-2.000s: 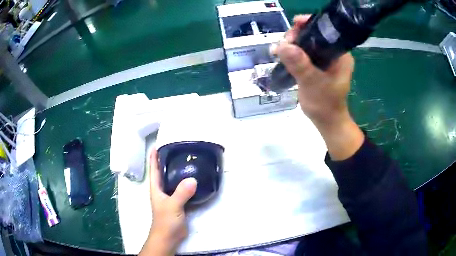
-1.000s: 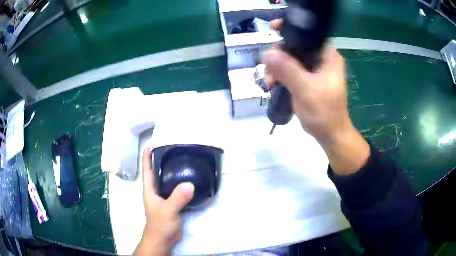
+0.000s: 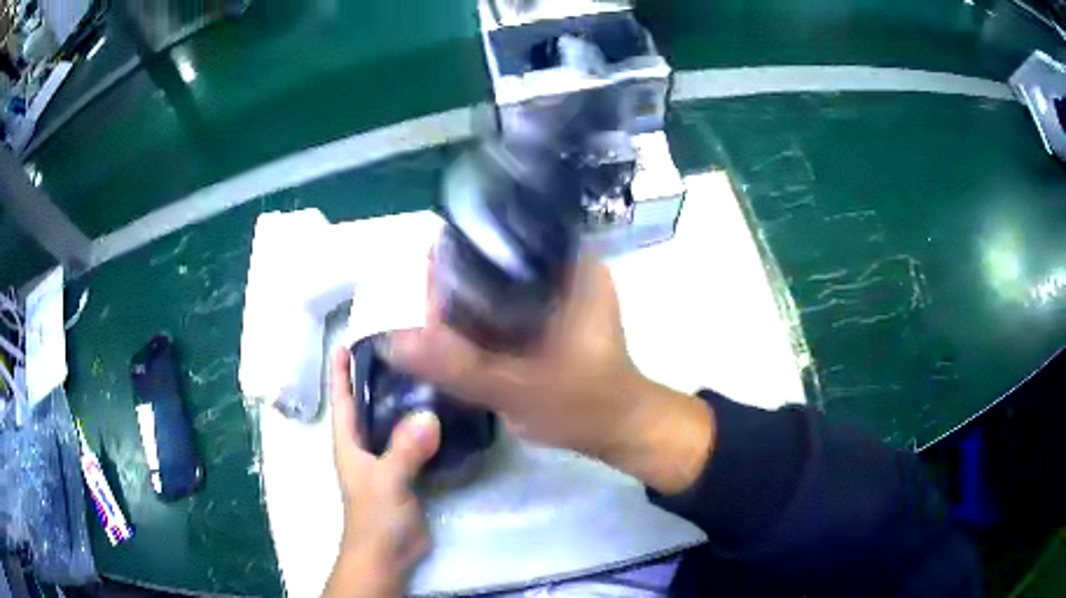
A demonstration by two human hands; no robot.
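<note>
The black round camera head (image 3: 459, 442) faces up on the white mat (image 3: 561, 502), partly covered by my hands. The white bracket (image 3: 281, 310) lies to its upper left. My left hand (image 3: 392, 467) holds the camera head from the left, its thumb on the dark front. My right hand (image 3: 549, 368) is blurred and grips the thick black electric screwdriver (image 3: 509, 234) over the upper right of the camera head. The screwdriver's tip is hidden, so I cannot tell whether it touches the head.
The white-grey screw feeder (image 3: 655, 199) stands behind the mat, partly hidden by the screwdriver. A black smartphone (image 3: 167, 421), a slim white tube (image 3: 105, 485) and a clear plastic bag (image 3: 47, 491) lie at the left. A white object (image 3: 1046, 99) is at the far right.
My right hand has brought the screwdriver from beside the feeder left and down to the camera head. My left hand keeps its hold on the head.
</note>
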